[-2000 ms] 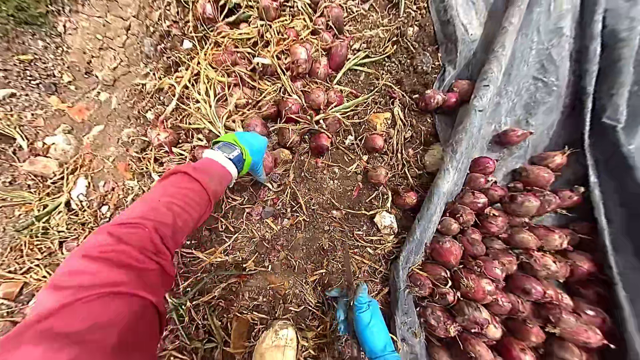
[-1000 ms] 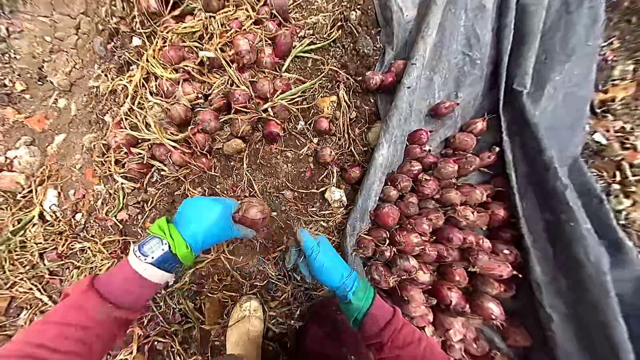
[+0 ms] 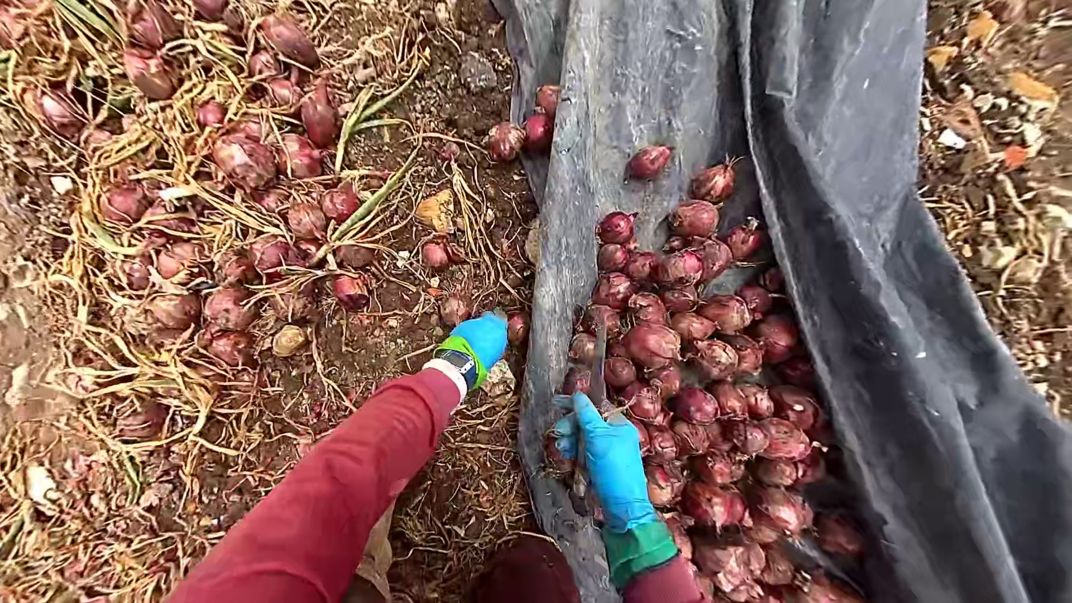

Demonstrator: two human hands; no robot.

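My left hand [image 3: 484, 337], in a blue glove with a watch at the wrist, reaches down to the soil beside a small red onion [image 3: 517, 328] near the sheet's edge. Its fingertips are blurred, and whether they grip anything is unclear. My right hand [image 3: 610, 461], also blue-gloved, is closed around a knife [image 3: 600, 368] whose narrow blade points away from me. That hand is over the left side of a pile of red onions [image 3: 712, 402] on a grey plastic sheet [image 3: 888, 368]. An onion shows partly behind its fingers.
More red onions [image 3: 243, 159] with dry stalks lie on the soil at left. A few onions [image 3: 507, 141] rest against the sheet's rolled edge. A pale stone [image 3: 500, 381] is near my left wrist. The sheet has a tall fold along its right side. My shoe and knees show below.
A second ago my left hand held an onion; it has since moved forward to the ground by the sheet. My right hand has moved over the pile's edge. The view has shifted right.
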